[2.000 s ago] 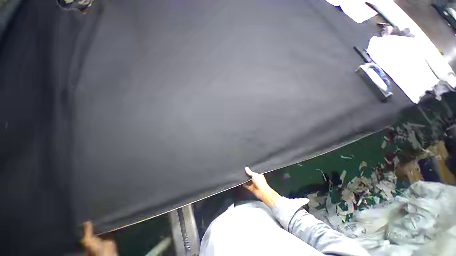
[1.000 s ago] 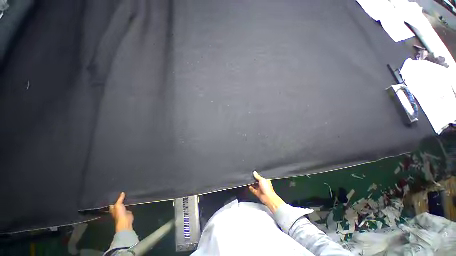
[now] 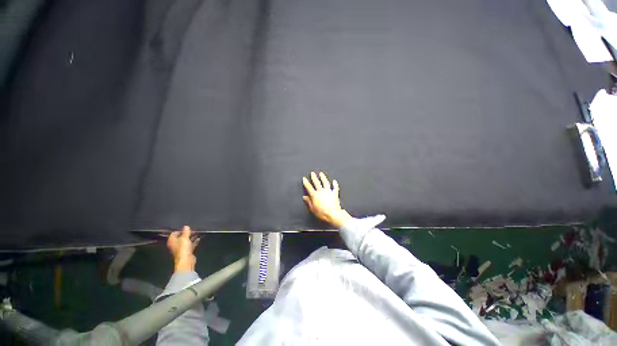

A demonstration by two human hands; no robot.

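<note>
Dark grey fabric (image 3: 419, 121) covers the table, with soft folds at the left. My left hand (image 3: 182, 249) is at the fabric's near edge, left of the rail end, with its fingers at the edge and partly under it. My right hand (image 3: 323, 200) lies flat on the fabric with fingers spread, a little in from the near edge. The end of the cutting rail (image 3: 264, 265) sticks out below the fabric edge between my arms; the rest is hidden under the cloth.
A silver-edged block with blue-white markings (image 3: 590, 153) and a slim dark bar (image 3: 582, 107) lie at the right, beside white paper patterns (image 3: 604, 116). A pale tube (image 3: 183, 303) crosses at lower left. Scraps litter the green floor (image 3: 433, 253), with pale wrapped material at lower right.
My right hand has let go of the edge and moved inward, flat on the cloth. My left hand stays at the edge. The view has shifted left, and the block sits farther right.
</note>
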